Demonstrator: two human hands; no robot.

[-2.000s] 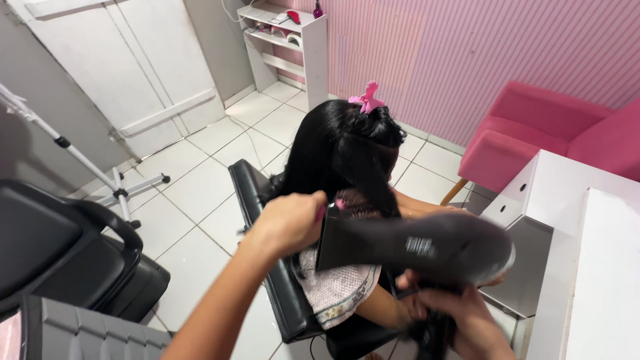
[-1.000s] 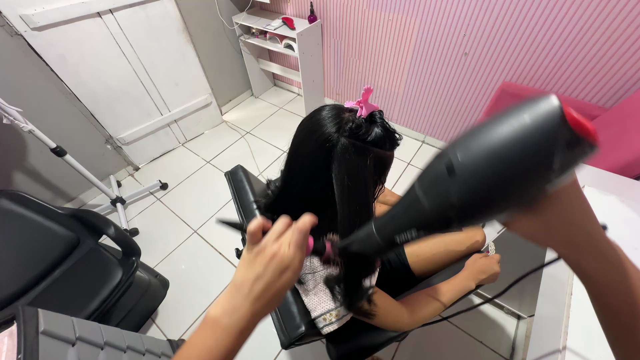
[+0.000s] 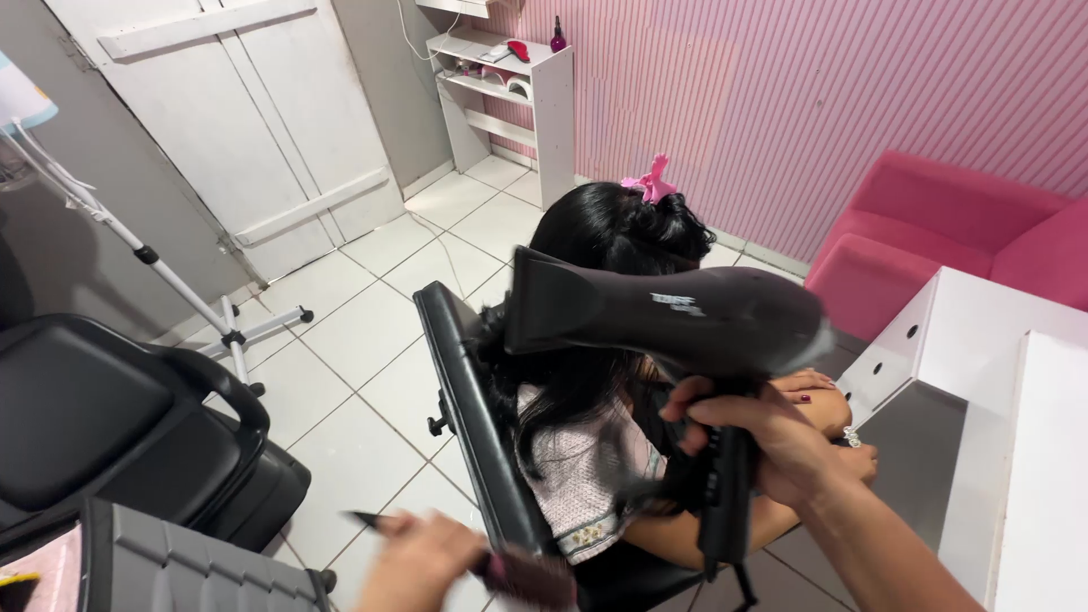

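My right hand (image 3: pixel 769 433) grips the handle of a black hair dryer (image 3: pixel 663 319), its flat nozzle pointing left across the dark hair (image 3: pixel 586 221) of a seated person. Low in the view, my left hand (image 3: pixel 425 557) holds a round hairbrush (image 3: pixel 531 578), blurred, with its pointed handle end out to the left. The brush is beside the backrest of the black chair (image 3: pixel 476 425), apart from the dryer. A pink hair clip (image 3: pixel 654 180) holds hair up on top of the person's head. Loose hair hangs over the patterned top (image 3: pixel 578 476).
A white desk (image 3: pixel 977 340) and a pink armchair (image 3: pixel 884 238) stand at the right. At the left are a black padded chair (image 3: pixel 85 408), a white wheeled stand (image 3: pixel 187 289) and a grey drawer unit (image 3: pixel 195 561). White shelves (image 3: pixel 552 127) stand by the pink wall.
My left hand and the brush have moved down, away from the hair, where they were one second ago. The dryer's nozzle, then low by the brush, is now higher and points left.
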